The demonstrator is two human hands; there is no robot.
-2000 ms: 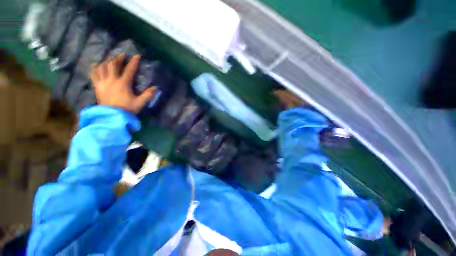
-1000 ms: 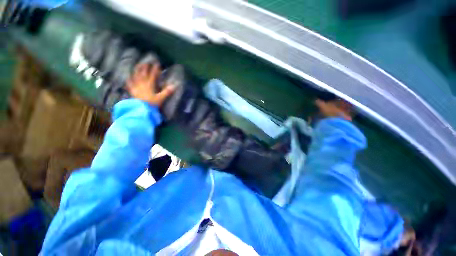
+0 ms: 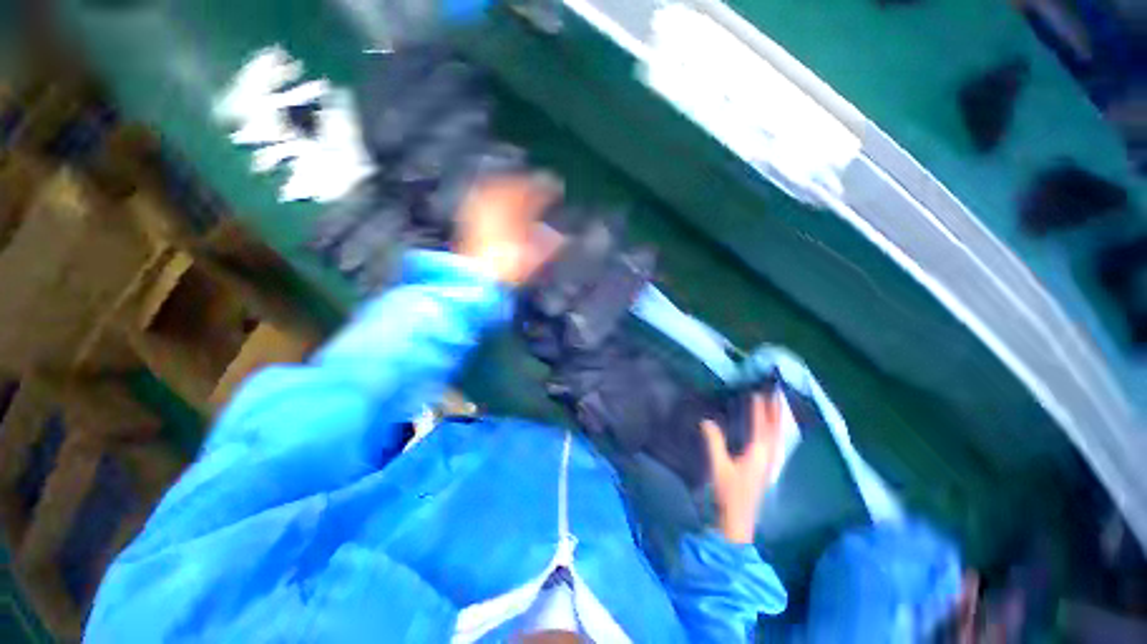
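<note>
A row of black wrapped packets [image 3: 616,377] lies diagonally across the green bench, close in front of me. My left hand [image 3: 503,227] is blurred and lies on the upper part of the row; its grip cannot be told. My right hand [image 3: 748,459] is at the row's lower right end, fingers raised and apart, against the last packets. A light-blue strip [image 3: 686,330] lies along the row's far side and bends around beyond my right hand. White slips [image 3: 296,132] lie left of the row's upper end.
Brown cartons [image 3: 76,258] stand on the left below the bench. A grey metal rail [image 3: 931,233] runs along the bench's far side, with a long white block [image 3: 748,101] on it. Another person's blue sleeve [image 3: 887,585] and blurred hand are at the lower right. Dark shapes lie beyond the rail.
The view has shifted along the bench. My right hand has come back from near the rail to the row's end. My left hand stays over the row. The strip's right part now stretches farther right.
</note>
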